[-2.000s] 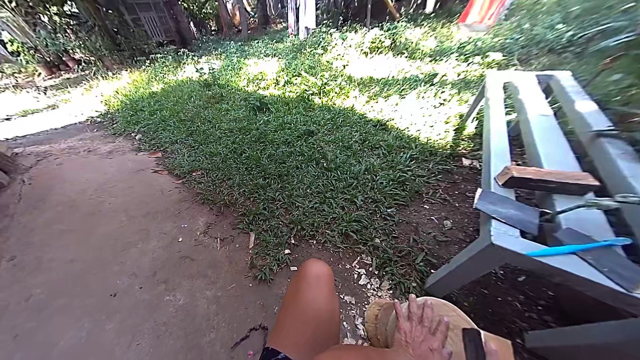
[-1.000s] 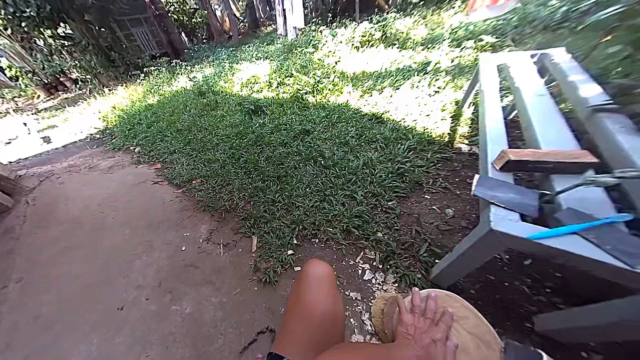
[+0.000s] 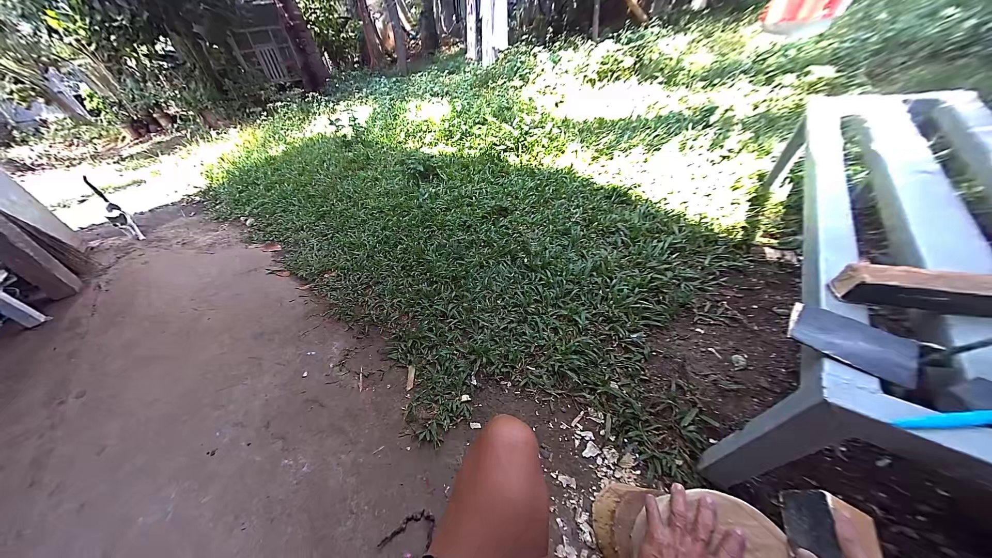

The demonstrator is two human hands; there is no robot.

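Observation:
At the bottom edge, my left hand (image 3: 686, 528) lies palm down with spread fingers, holding the pale round top of a wooden piece (image 3: 756, 518). That piece has a rougher, thick brown part (image 3: 614, 515) at its left end, close beside my bent knee. My right hand (image 3: 849, 535) is partly cut off by the lower frame edge. Its fingers grip a small wooden block (image 3: 859, 518) with a dark, flat covering (image 3: 810, 521) on one side, just right of the round top. The lower part of the wooden piece is out of view.
At right stands a grey slatted bench (image 3: 828, 194). On it lie a wood block (image 3: 914, 288), a dark curved sheet (image 3: 856, 346) and a bright blue strip (image 3: 945, 420). Pale chips (image 3: 593, 449) litter the soil near grass. A cat (image 3: 122, 218) is on the path at left.
The dark-sided block has moved right, off the round top, where it lay two seconds ago. My left hand stays on the wooden piece. A cat has appeared at left.

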